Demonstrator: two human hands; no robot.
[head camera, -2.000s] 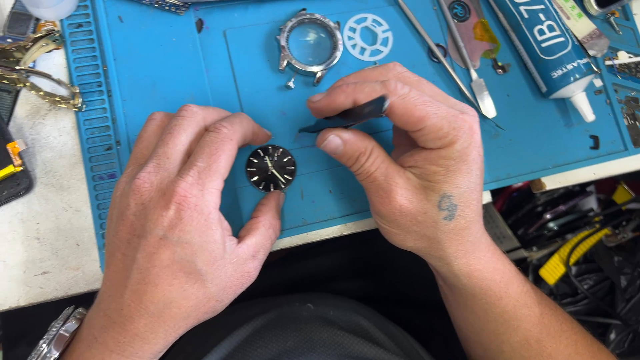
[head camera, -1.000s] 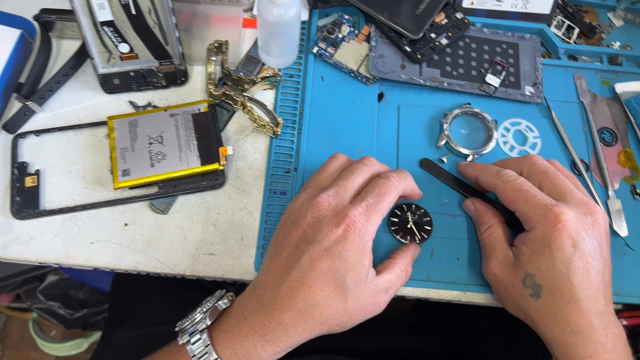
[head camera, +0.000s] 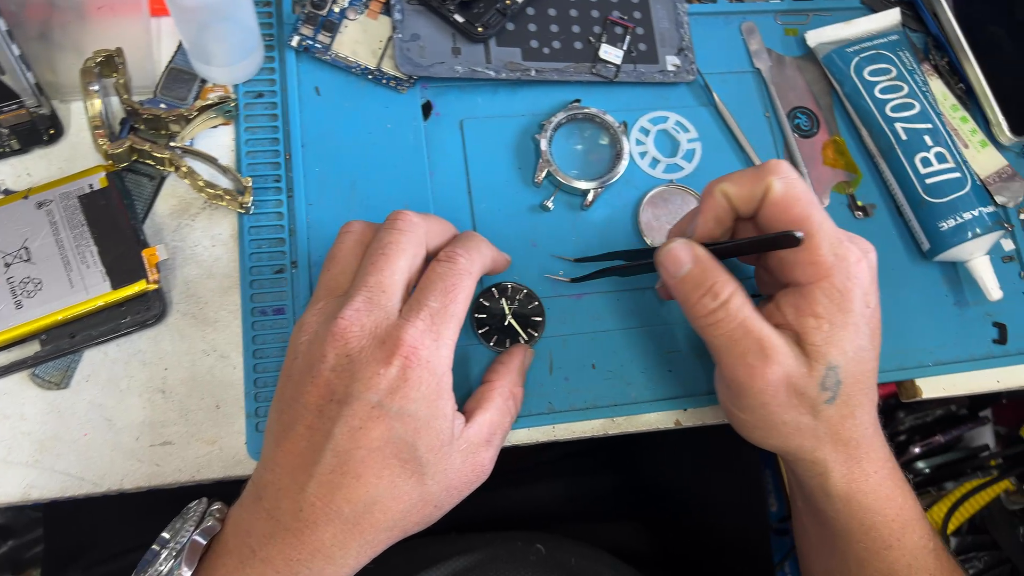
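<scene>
Between the thumb and index finger of my left hand (head camera: 392, 360) is a round black watch dial (head camera: 509, 317) with pale hour markers and hands, held by its edge at the blue mat. My right hand (head camera: 768, 312) grips black fine-tipped tweezers (head camera: 688, 253); their two tips are apart, pointing left, a little above and right of the dial. Beyond the tweezers lie a silver watch case (head camera: 546, 152) with its crown and stem (head camera: 547, 205) beside it, a white slotted plastic ring (head camera: 666, 145), and a round metal case back (head camera: 666, 213), partly behind my right fingers.
A gold-coloured watch bracelet (head camera: 120, 149) and a phone battery (head camera: 48, 248) lie left of the blue mat (head camera: 360, 144). Phone parts (head camera: 448, 60) line the far edge. At the right are a metal pry tool (head camera: 772, 96), a thin metal tool (head camera: 732, 120) and a blue adhesive tube (head camera: 912, 152).
The tweezers, earlier with their blunt end toward the left, now point their tips left in my right hand. My left hand stays at the dial. The view has shifted.
</scene>
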